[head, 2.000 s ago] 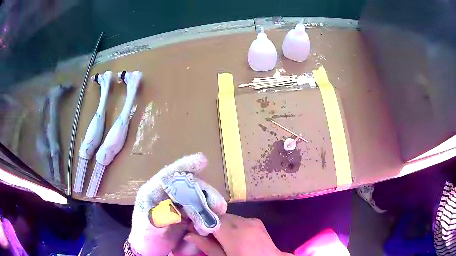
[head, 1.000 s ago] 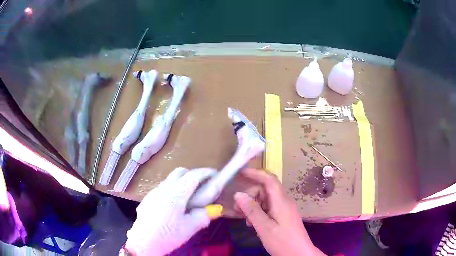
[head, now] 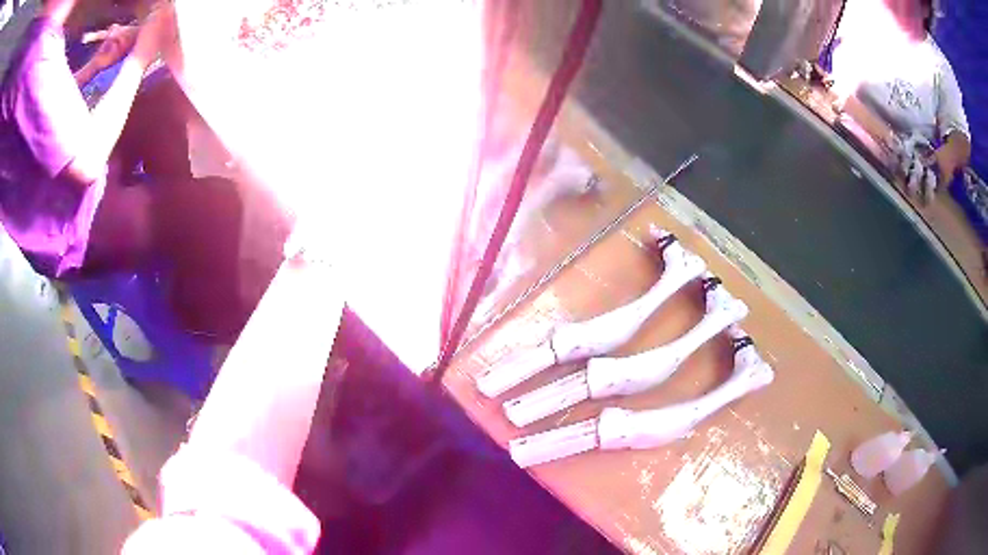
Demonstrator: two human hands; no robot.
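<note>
Three grey-white moulded parts lie side by side on the brown cardboard bench: the far one [head: 623, 323], the middle one [head: 650, 363] and the near one [head: 661, 425]. Their slim ribbed tails point to the lower left, and black bands show near their wide ends. An overexposed arm, apparently my left, reaches up from the lower left edge. Its hand cannot be made out in the white glare, nor anything it may hold. My right hand is out of the picture.
A long thin rod [head: 574, 255] lies beyond the parts. A bright white sheet or panel stands at left. Yellow tape [head: 796, 499], sticks [head: 853, 490] and two bottles [head: 908, 468] are lower right. People are at upper left and, across the green surface [head: 758, 184], upper right.
The view has swung left. The part I held now appears laid beside the other two. My right hand has left the picture, and my left hand is lost in glare.
</note>
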